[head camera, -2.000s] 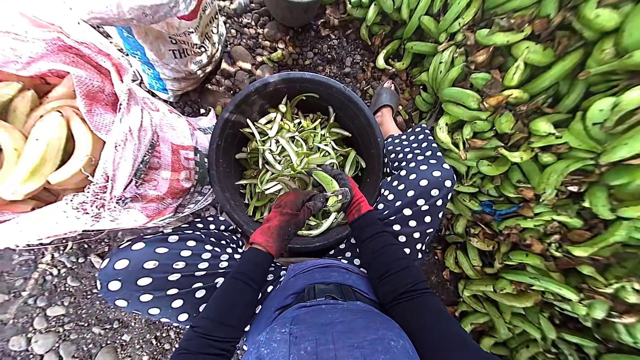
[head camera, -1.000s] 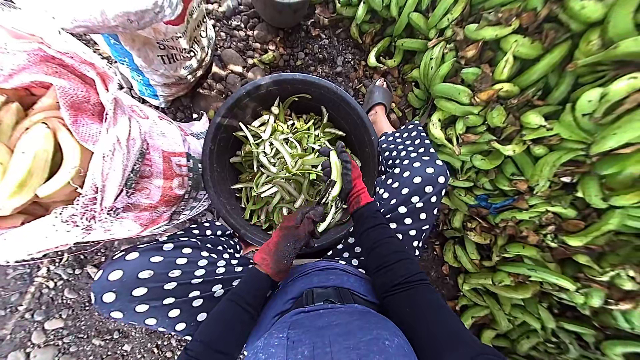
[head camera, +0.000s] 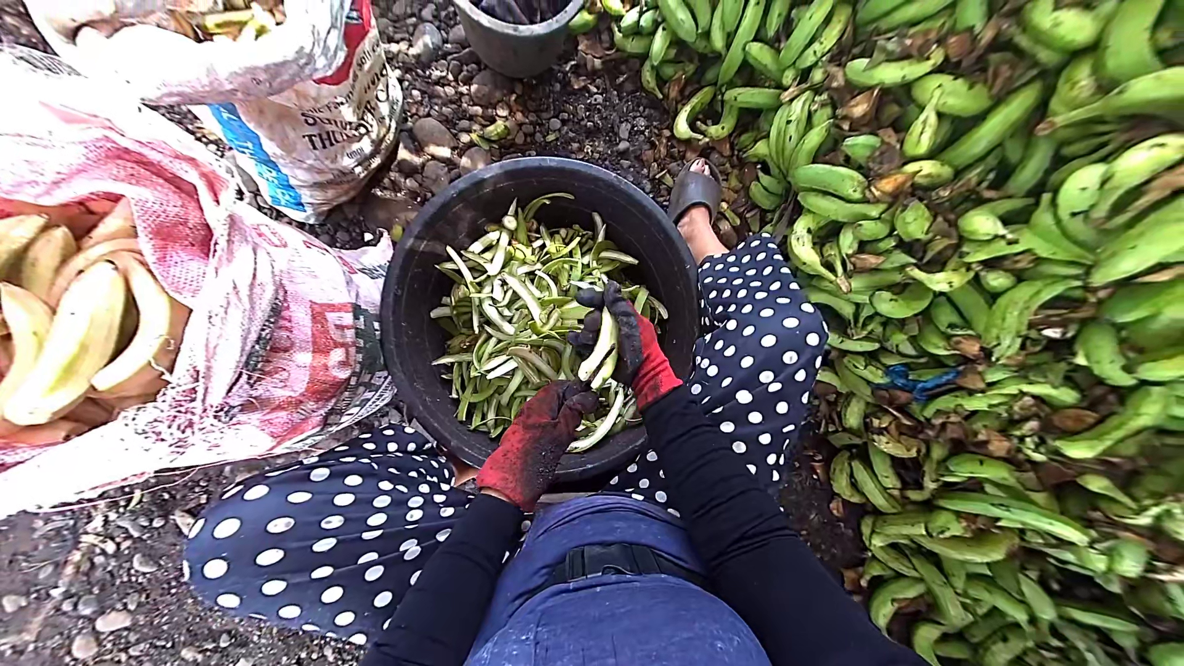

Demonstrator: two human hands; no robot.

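A round black plastic tub (head camera: pixel 416 370) stands between my legs, with a heap of green and pale banana peel strips (head camera: pixel 518 305) inside. Over its near right part, my right hand (head camera: pixel 634 342), in a red and black glove, grips a partly peeled green banana (head camera: pixel 603 350). Gloved the same way, my left hand (head camera: pixel 541 439) is at the banana's lower end, fingers curled; whether it holds the fruit or a tool is hidden. A peel strip (head camera: pixel 603 424) lies just below the banana, beside my left hand.
Green bananas (head camera: pixel 1008 305) are piled along the right side. At left, an open pink and white woven sack (head camera: pixel 277 305) holds peeled bananas (head camera: pixel 83 324). Behind it stands another woven sack (head camera: pixel 324 139). A grey bucket (head camera: pixel 518 42) stands on the gravel beyond the tub.
The banana between my hands shows more pale flesh than two seconds ago. My right hand's fingers have shifted around it, and my hands remain over the tub.
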